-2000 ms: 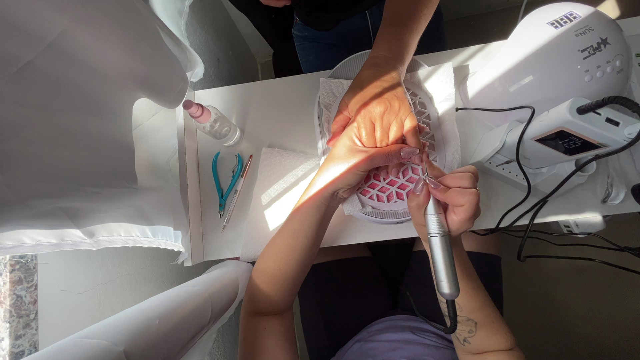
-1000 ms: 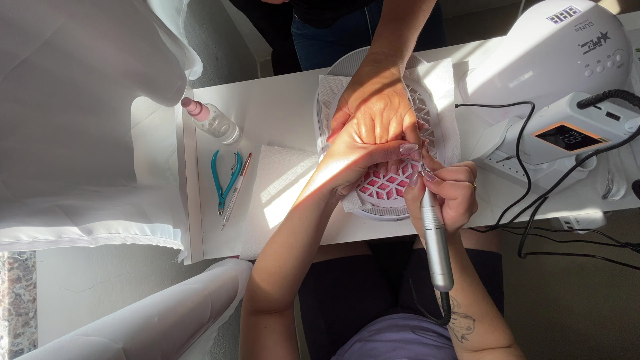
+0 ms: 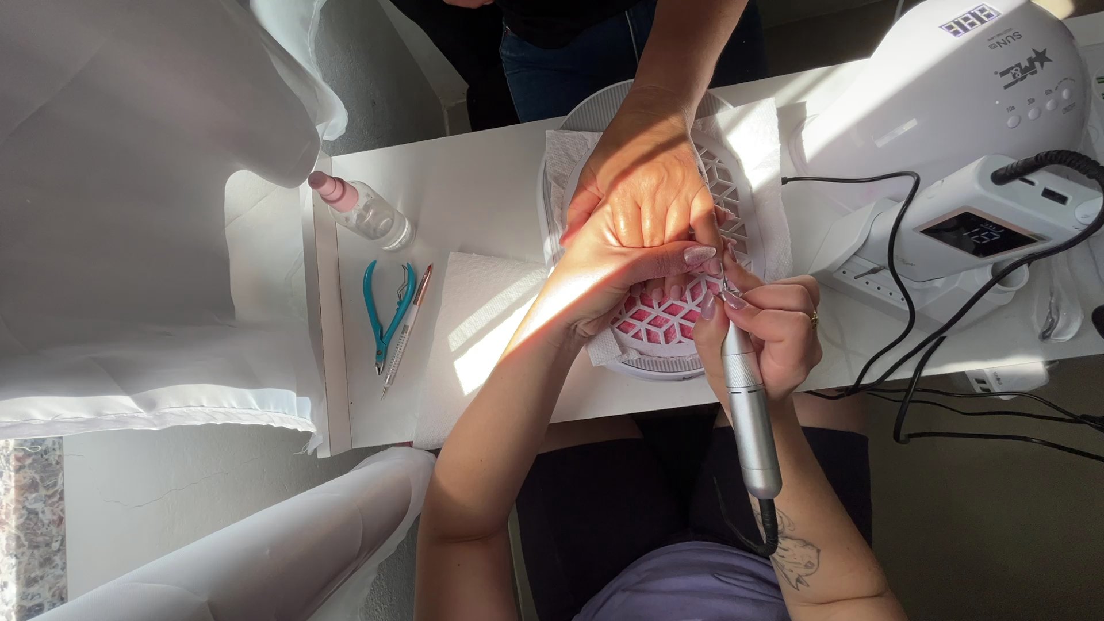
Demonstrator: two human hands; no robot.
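Observation:
My right hand [image 3: 780, 332] grips a silver electric nail drill handpiece [image 3: 749, 401], its tip pointing up at a fingertip of the other person's hand [image 3: 651, 194]. That hand lies palm down over a round white nail dust collector [image 3: 668, 366] with a geometric grille and pink beneath. My left hand [image 3: 617, 267] holds the person's fingers, thumb on top, beside the drill's tip. The exact contact of the bit with the nail is too small to tell. A black cord runs from the handpiece's lower end past my right forearm.
Left on the white table [image 3: 483, 172] are a clear spray bottle [image 3: 366, 211], teal cuticle nippers [image 3: 388, 315], a slim pointed tool [image 3: 409, 328] and a paper towel [image 3: 470, 336]. At right stand a drill control unit [image 3: 975, 224], a white nail lamp [image 3: 957, 95] and black cables. White curtains hang at left.

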